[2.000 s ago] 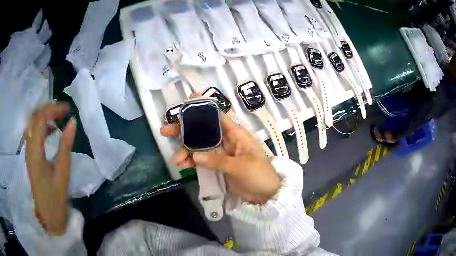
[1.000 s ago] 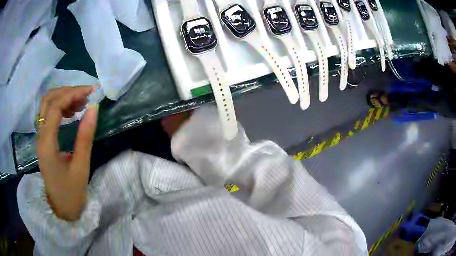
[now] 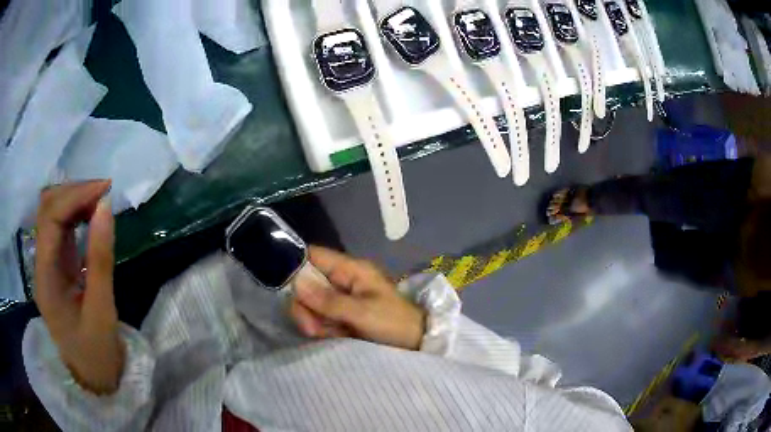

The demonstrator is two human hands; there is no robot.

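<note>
My right hand point(image 3: 359, 299) grips a smartwatch point(image 3: 267, 247) by its pale strap, above my lap and in front of the bench edge. Its dark face is turned up. My left hand point(image 3: 80, 283) is raised at the left, thumb and fingers apart, and nothing shows in it. More smartwatches point(image 3: 344, 61) lie in a row in the white blister tray point(image 3: 317, 152), their pale perforated straps hanging over its front edge.
Loose milky-white sleeves point(image 3: 190, 126) lie at the left on the green bench mat point(image 3: 245, 143). White strips point(image 3: 727, 46) lie at the far right. A person's foot point(image 3: 568, 205) stands on the grey floor by yellow-black tape point(image 3: 499, 257). Blue stools point(image 3: 697, 145) stand beyond.
My right hand went out of sight behind my sleeve, then came back over my lap with a smartwatch. My left hand has shifted slightly left. A person's leg has come in at the right.
</note>
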